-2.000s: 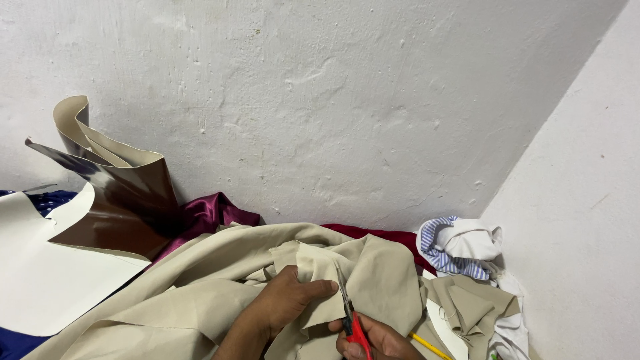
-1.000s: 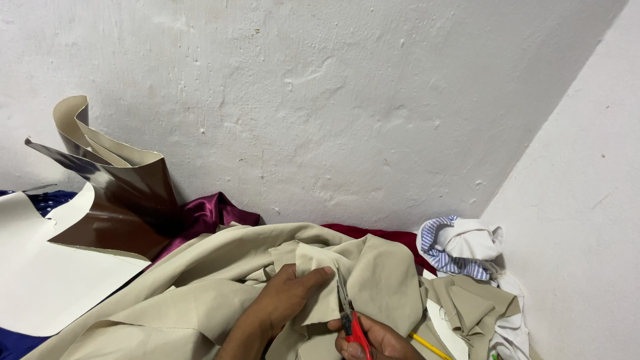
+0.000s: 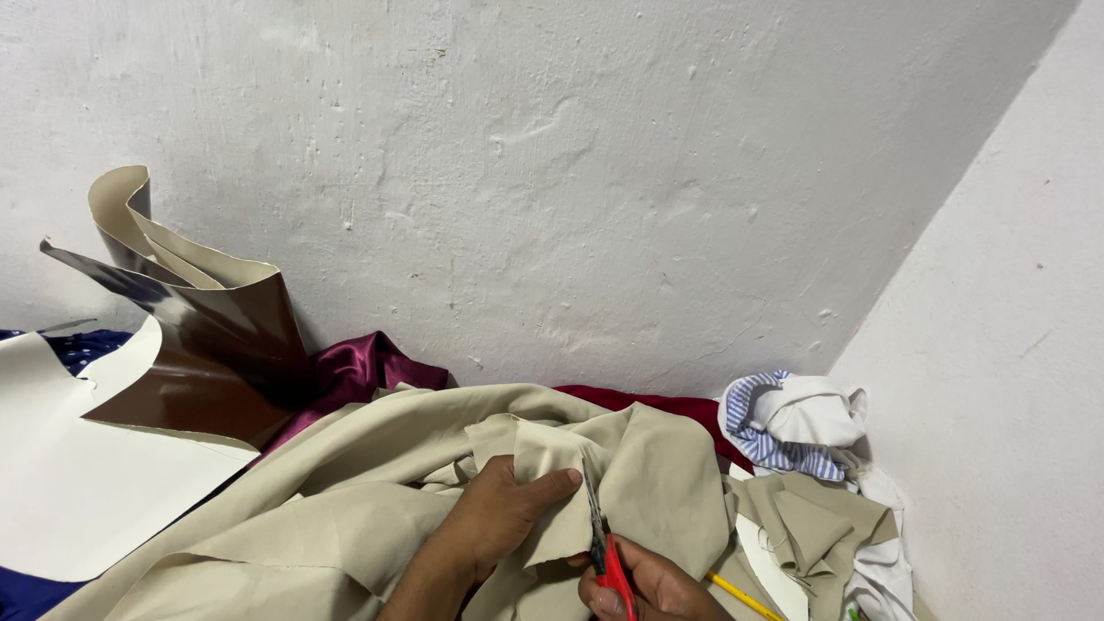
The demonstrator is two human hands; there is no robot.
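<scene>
Beige fabric [image 3: 397, 517] lies in broad folds across the lower middle of the head view. My left hand [image 3: 504, 509] grips a raised flap [image 3: 548, 448] of it, thumb on top, fingers hidden beneath. Close by on the right, my right hand [image 3: 651, 582] is closed on the handles of red-handled scissors [image 3: 614, 578]. Their blades point up and lie along the cloth just right of my left thumb; a cut edge runs beside them. Part of my right fingers sits under the flap.
Curled brown glossy sheet [image 3: 216, 345] and white pattern paper [image 3: 78, 483] lie left, beside purple satin [image 3: 371, 366]. Dark red cloth [image 3: 647, 401] runs along the wall [image 3: 552, 190]. At right are a white and striped cloth bundle [image 3: 802, 414], beige scraps [image 3: 811, 517] and a yellow pencil [image 3: 742, 595].
The flap under my left hand now hangs lower toward the scissors, with its cut edge more visible. Both hands keep nearly the same places.
</scene>
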